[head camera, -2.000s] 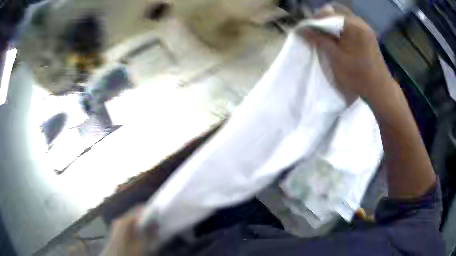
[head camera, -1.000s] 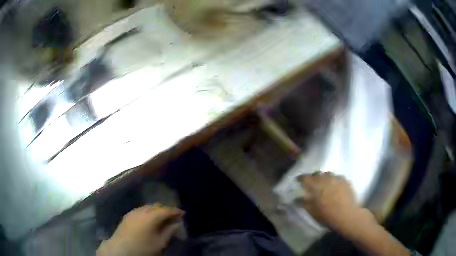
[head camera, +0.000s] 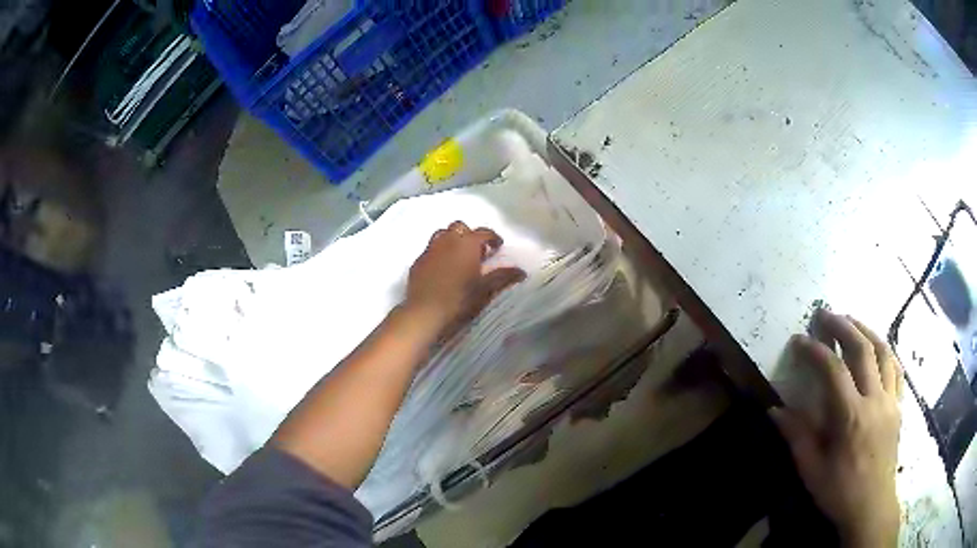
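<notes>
A thick stack of white fabric pieces (head camera: 311, 316) lies at the left of the table, overexposed on top, with many layered edges showing on its right side. It lies over a pale bin (head camera: 514, 134) with a yellow patch on its rim. My left hand (head camera: 455, 273) rests on top of the stack, fingers slightly apart, with no piece seen gripped. My right hand (head camera: 846, 391) rests on the edge of the worn white sewing table (head camera: 729, 161), fingers spread and empty.
Blue plastic crates (head camera: 375, 86) stand on the floor beyond the bin. A dark rod (head camera: 579, 396) runs along the stack's near side. Dark slide plates (head camera: 937, 321) are set in the table at the far right. A green crate (head camera: 161, 75) is at upper left.
The view has swung left to the stack and crates. The white piece that both hands held out is out of view. My left hand is now on the stack, my right on the table.
</notes>
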